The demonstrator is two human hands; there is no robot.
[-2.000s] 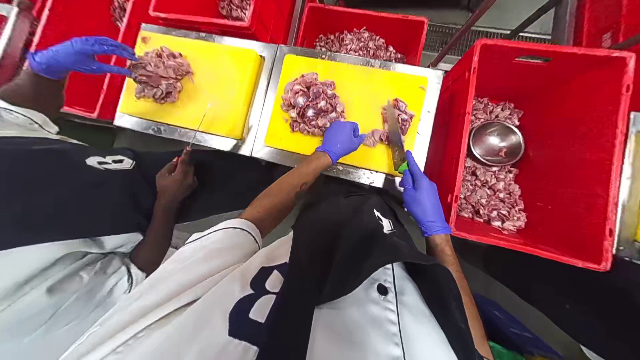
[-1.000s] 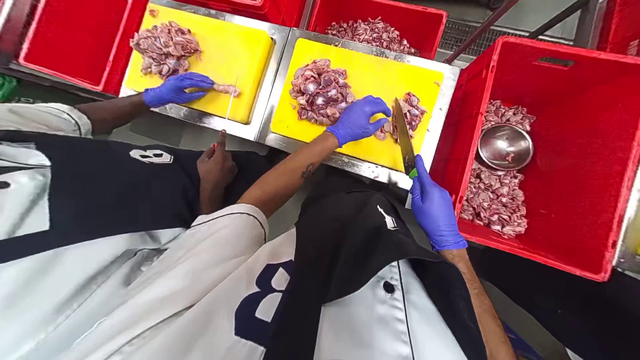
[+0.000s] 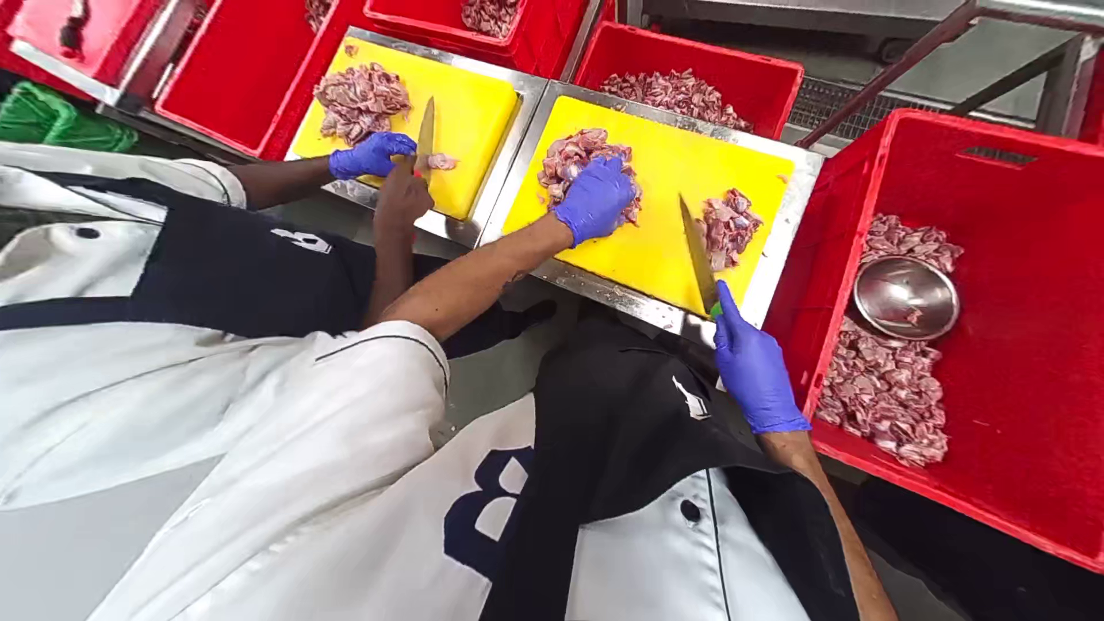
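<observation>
My left hand, in a blue glove, rests on the larger pile of raw meat pieces on a yellow cutting board. Its fingertips are sunk among the pieces, and whether they grip one is hidden. In my right hand, also gloved, is a green-handled kitchen knife. The blade points up the board, its tip beyond the near edge, just left of a smaller pile of cut meat. The board lies in a steel tray.
A red crate at right holds meat pieces and a steel bowl. Another red crate with meat stands behind the board. At left a co-worker's gloved hand and knife are over a second yellow board.
My left hand has moved left from beside the smaller pile onto the larger pile. The knife stays in my right hand. The co-worker's knife hand has moved up over their board.
</observation>
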